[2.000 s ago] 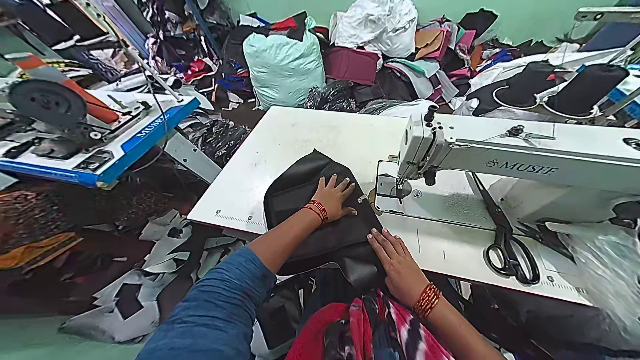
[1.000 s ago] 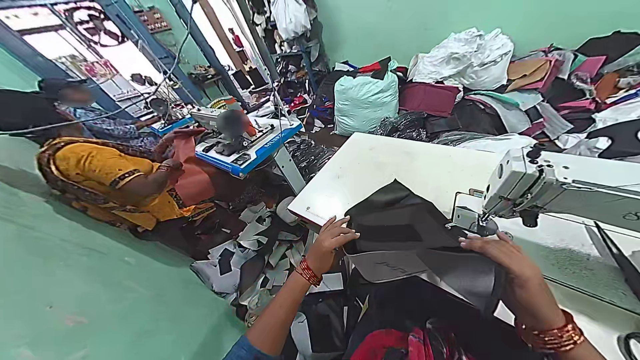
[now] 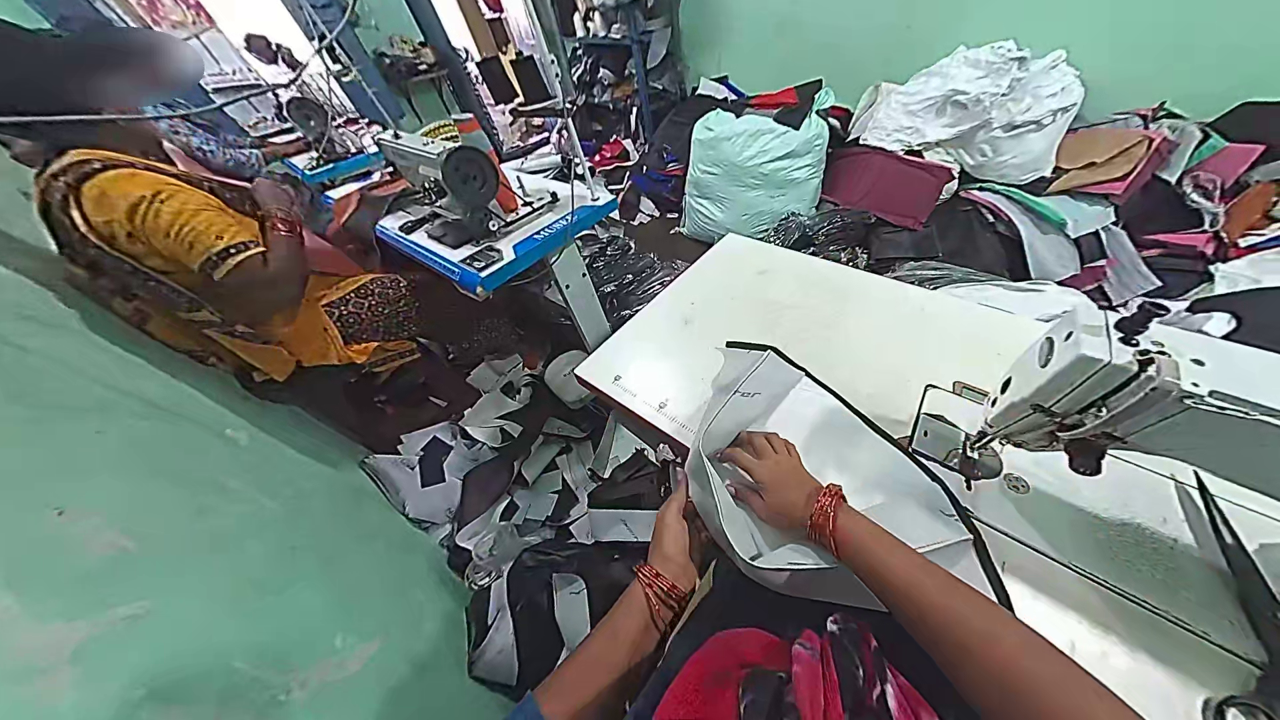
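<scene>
A white fabric piece with a black bound edge lies over the near edge of the white sewing table, its left side curling up. My left hand is at that curled left side, thumb up, its fingers largely hidden behind the piece. My right hand rests on the white face inside the curl, fingers spread a little. To the right stands the head of an industrial sewing machine, its needle area close to the black edge. Black scissors lie partly in view at the far right.
A co-worker in yellow sits at the left beside another sewing machine on a blue-edged table. White and black scraps cover the floor left of my table. Behind it are a pale green sack and heaped fabric.
The piece showed a black face earlier; now its white face is up. My right hand has moved left from beside the machine head onto the piece. The view had swung left by one second ago.
</scene>
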